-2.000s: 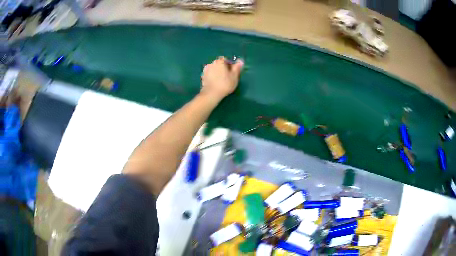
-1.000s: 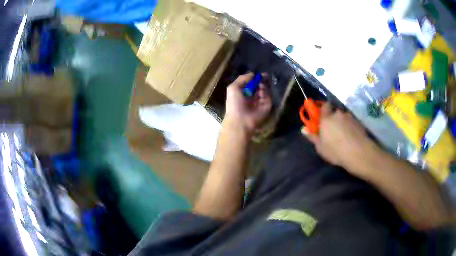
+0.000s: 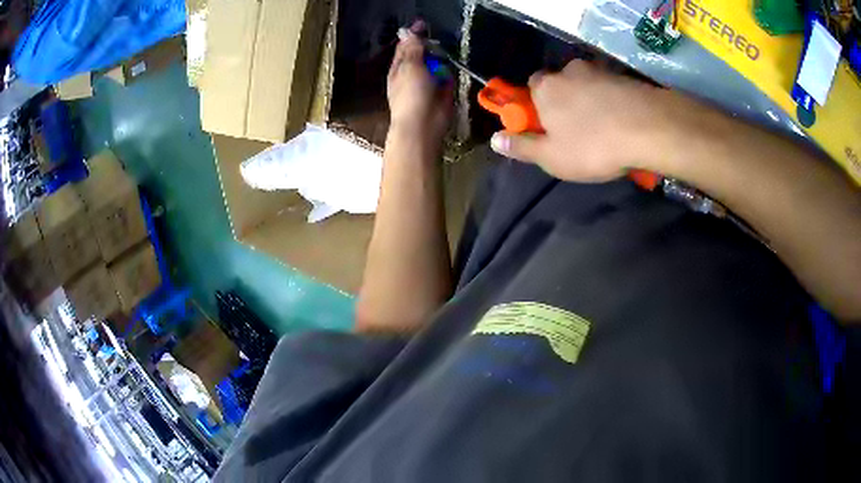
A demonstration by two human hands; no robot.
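Note:
My left hand (image 3: 417, 80) is closed around a blue battery cell (image 3: 437, 68) above the open carton; most of the cell is hidden by the fingers. My right hand (image 3: 590, 123) grips a soldering iron (image 3: 510, 104) by its bright orange handle. Its thin metal shaft points up and left toward the cell in my left hand. I cannot tell if the tip touches it. The iron's clear rear end shows past my right wrist.
The open cardboard carton (image 3: 269, 75) lies below the table edge, with a crumpled white bag (image 3: 326, 174). A yellow STEREO sheet (image 3: 722, 33), a green circuit board (image 3: 658, 35) and a battery with a white pad (image 3: 819, 64) lie at upper right. Boxes (image 3: 80, 226) stand at left.
Two seconds ago an arm reached over the conveyor belt. Since one second ago, the view has shifted, and the iron's shaft and the left hand's cell have come close together.

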